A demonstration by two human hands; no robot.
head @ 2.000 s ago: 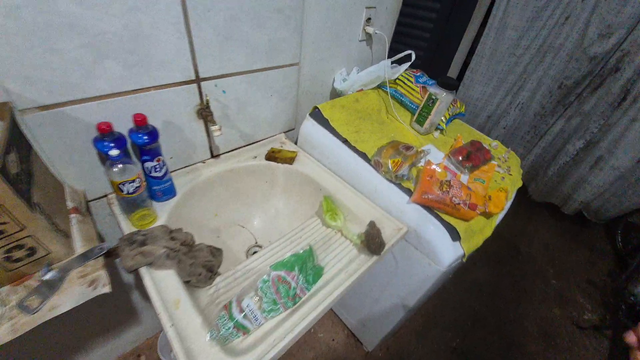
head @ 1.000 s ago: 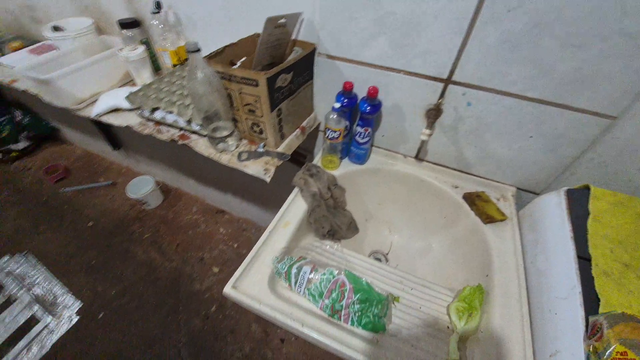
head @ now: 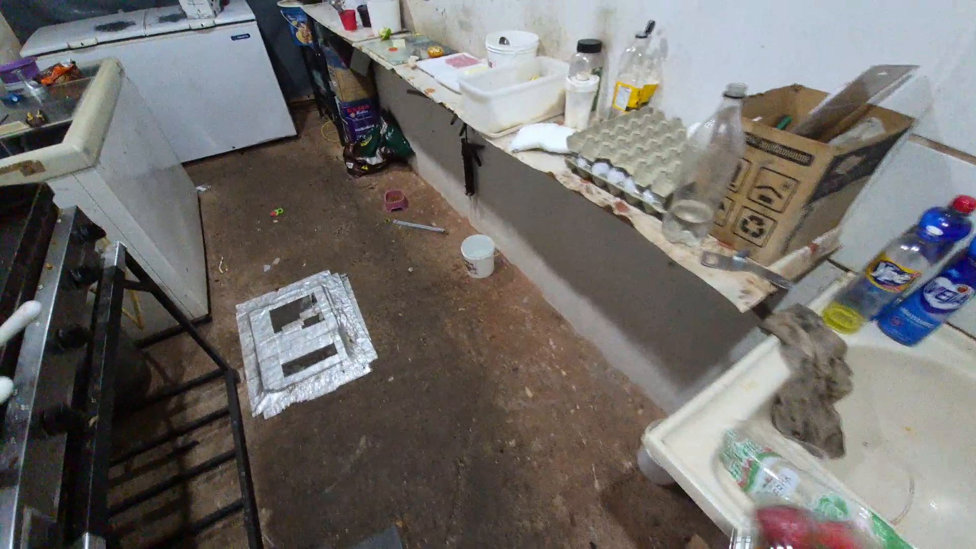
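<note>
Neither of my hands shows in the head view now. A blurred red thing (head: pixel 808 526) is at the bottom edge, over the near part of the sink; what holds it, if anything, is out of view. Beside it a green and white printed plastic bag (head: pixel 778 476) lies on the sink's ribbed part. A wet grey-brown cloth (head: pixel 812 381) drapes over the left rim of the white sink (head: pixel 709 404). Dish soap bottles stand at the sink's back corner, one nearly empty with yellow liquid (head: pixel 873 278) and a blue one (head: pixel 934 293).
Along the wall, a ledge holds a cardboard box (head: pixel 801 183), clear plastic bottle (head: pixel 705 175), egg trays (head: pixel 633 152) and white tub (head: pixel 518 95). A silvery woven mat (head: pixel 305 343) and small white bucket (head: pixel 478 255) are on the floor. A metal stove (head: pixel 69 305) stands left, a chest freezer (head: pixel 168 84) behind.
The view has swung far left, from the yellow-covered surface beside the sink to the floor and ledge. A blurred red thing has come into view over the sink.
</note>
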